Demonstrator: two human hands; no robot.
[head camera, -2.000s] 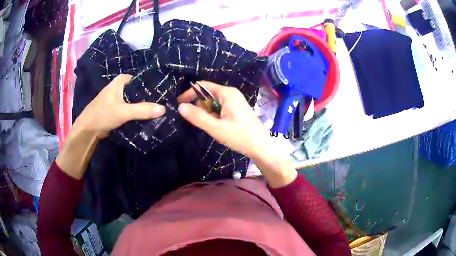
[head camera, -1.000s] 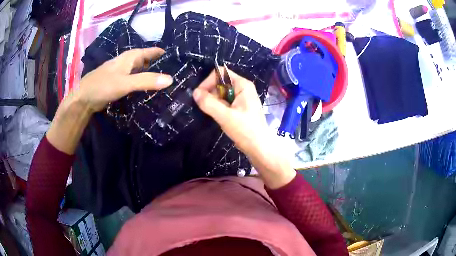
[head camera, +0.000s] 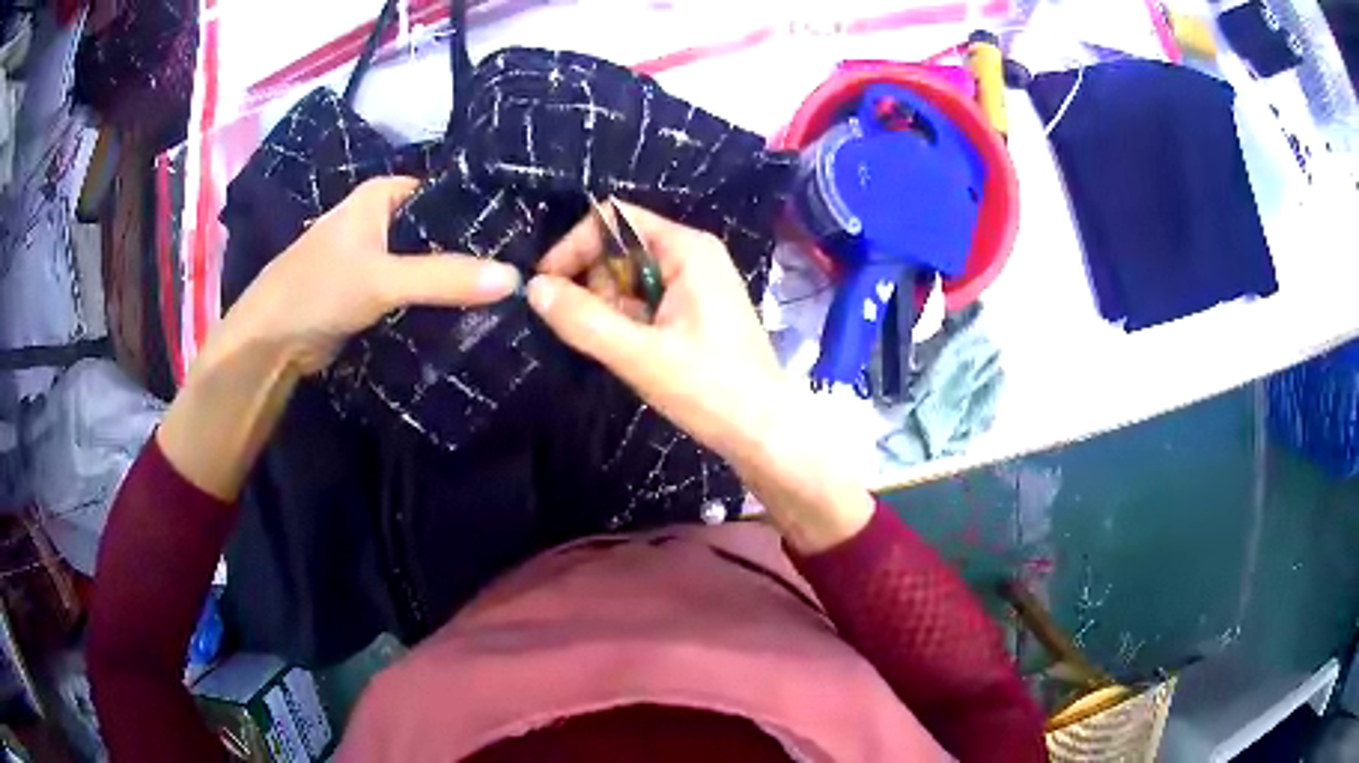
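Observation:
The black checked tweed garment (head camera: 626, 127) lies on the white table, its black lining hanging toward my apron. My left hand (head camera: 358, 283) holds the checked cloth, thumb on top. My right hand (head camera: 648, 306) has its thumb and forefinger pinched close to my left thumb tip. Thread snips (head camera: 632, 257) sit in my right hand with the metal blades pointing up. A small dark label with pale marking (head camera: 474, 325) lies on the cloth below my left thumb. No needle or thread can be made out.
To the right, a red bowl (head camera: 1002, 224) holds a blue tool (head camera: 903, 187) whose handle hangs over the rim. A grey-green cloth scrap (head camera: 954, 391) lies below it. A folded black cloth (head camera: 1155, 194) lies further right. A white bead (head camera: 713, 511) is at the garment's lower edge.
My right hand first moved away from the left thumb, then came back to its tip. My left thumb now reaches further right over the cloth. The snips stayed in my right hand.

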